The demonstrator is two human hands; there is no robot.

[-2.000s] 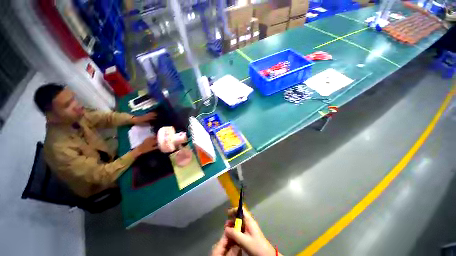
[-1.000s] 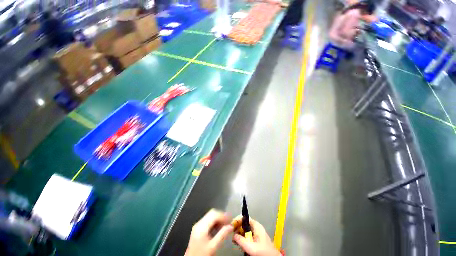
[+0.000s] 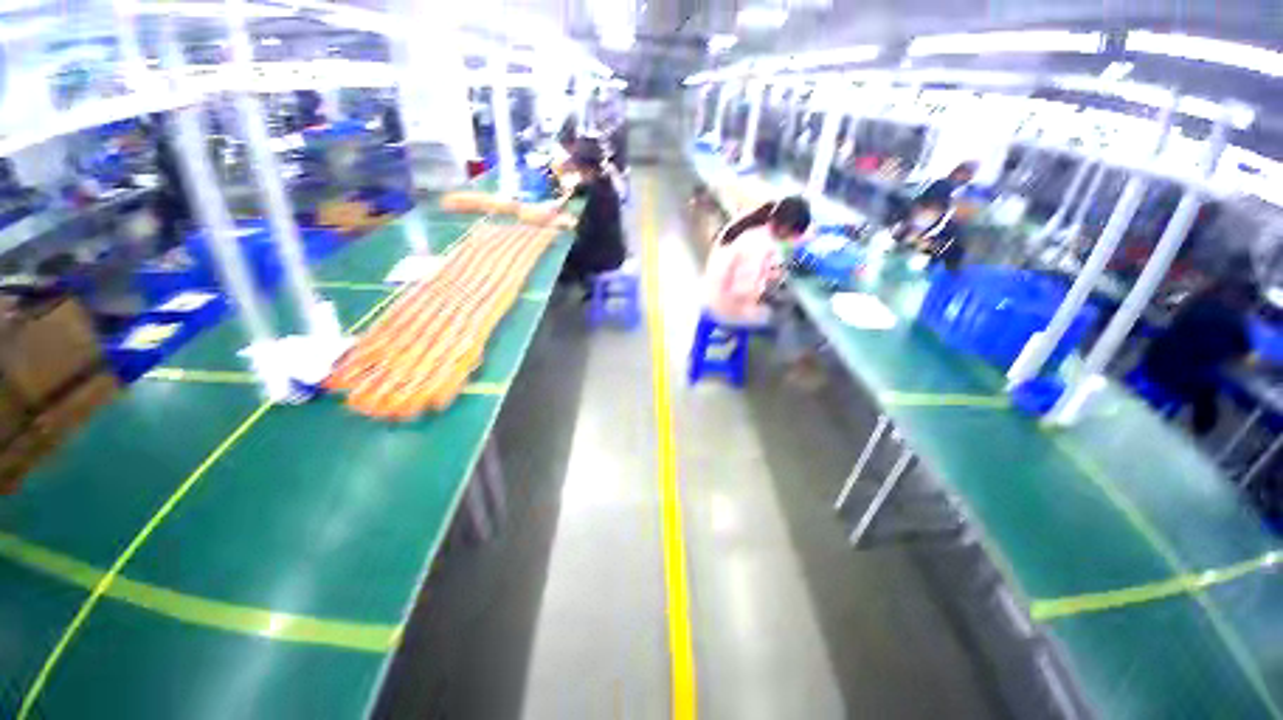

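Note:
Neither of my hands is in the picture, and the yellow-and-black tool is out of view too. Nearest in front of me are two long green-topped benches, one on the left point(image 3: 303, 506) and one on the right point(image 3: 971, 471), with an aisle between them. A broad layer of long orange strands point(image 3: 448, 321) lies along the left bench, blurred. White uprights stand on both benches.
A yellow line point(image 3: 667, 492) runs along the aisle floor. A person in pink point(image 3: 746, 274) sits on a blue stool point(image 3: 719, 352) at the right bench. A person in black point(image 3: 599, 225) is at the left bench. Blue bins point(image 3: 1006, 310) stand at right, cartons point(image 3: 49, 352) at far left.
The view has swung right and up from the bench with the blue bin to look along the aisle. Both hands and the held tool have left the picture.

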